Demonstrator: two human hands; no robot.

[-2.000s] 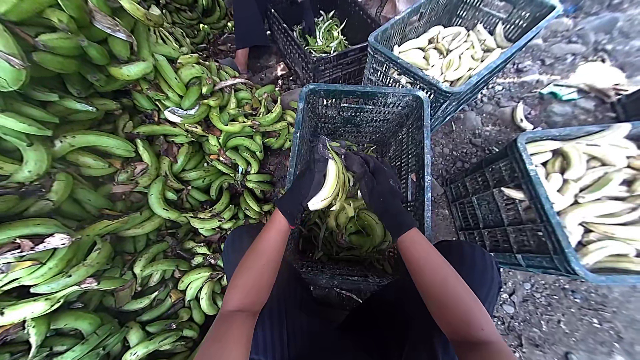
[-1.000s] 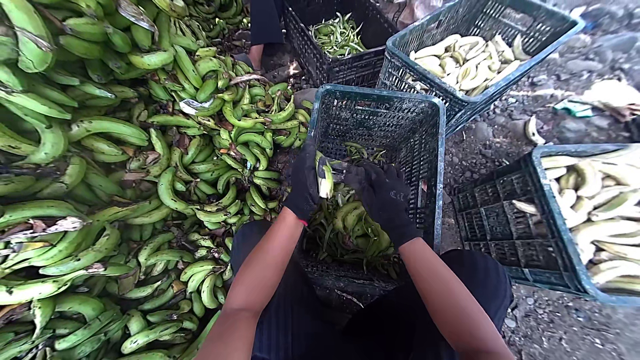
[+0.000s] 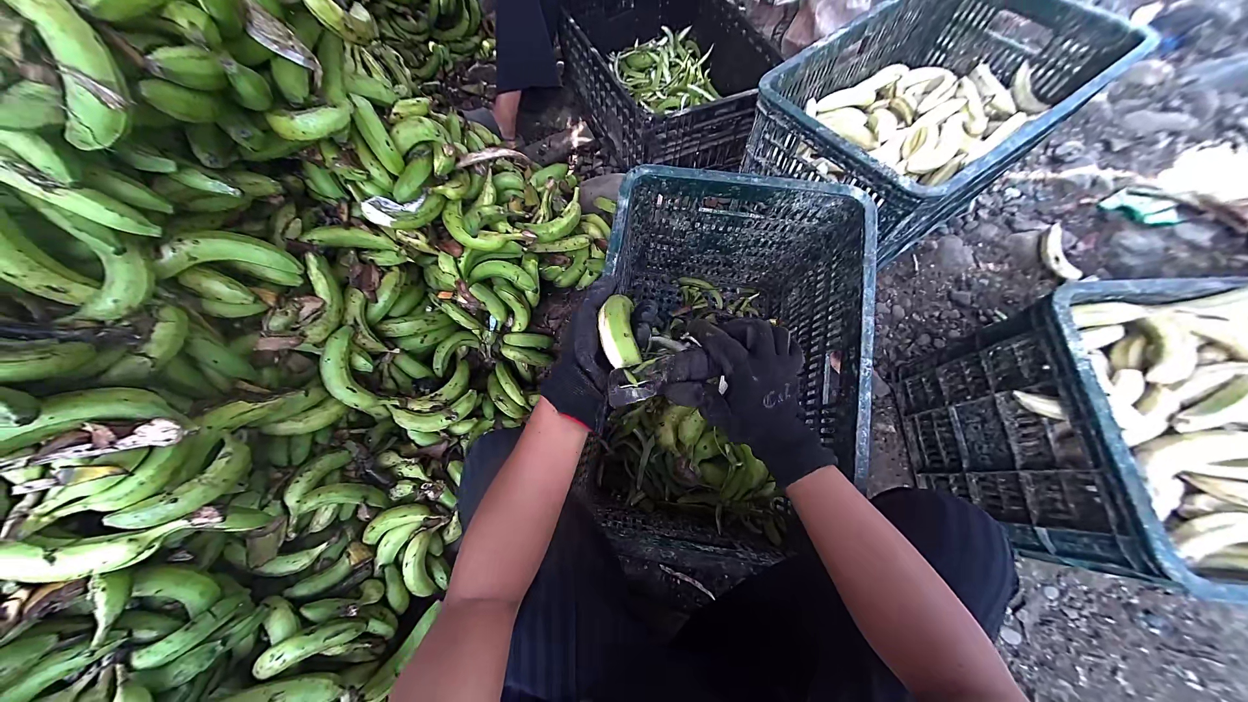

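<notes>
My left hand (image 3: 583, 361), in a dark glove, grips a partly peeled green plantain (image 3: 617, 332), its pale flesh showing along one side. My right hand (image 3: 756, 385), gloved too, is closed around what looks like a knife, whose blade (image 3: 634, 392) lies just below the plantain. The handle is hidden by my fingers. Both hands are over a dark green plastic crate (image 3: 871, 331) between my knees. Green peels (image 3: 682, 458) lie in the crate beneath my hands.
Green plantains (image 3: 336, 370) are heaped at the left. A crate of peeled plantains (image 3: 1063, 390) stands right, another (image 3: 838, 166) behind. A black crate (image 3: 634, 127) with peels is at the back, beside another person's leg (image 3: 526, 49). One peeled plantain (image 3: 1055, 253) lies on stony ground.
Two seconds ago the plantain showed a long peeled side between my hands. It is now in my left hand with less of it visible, and my right hand has shifted away from it.
</notes>
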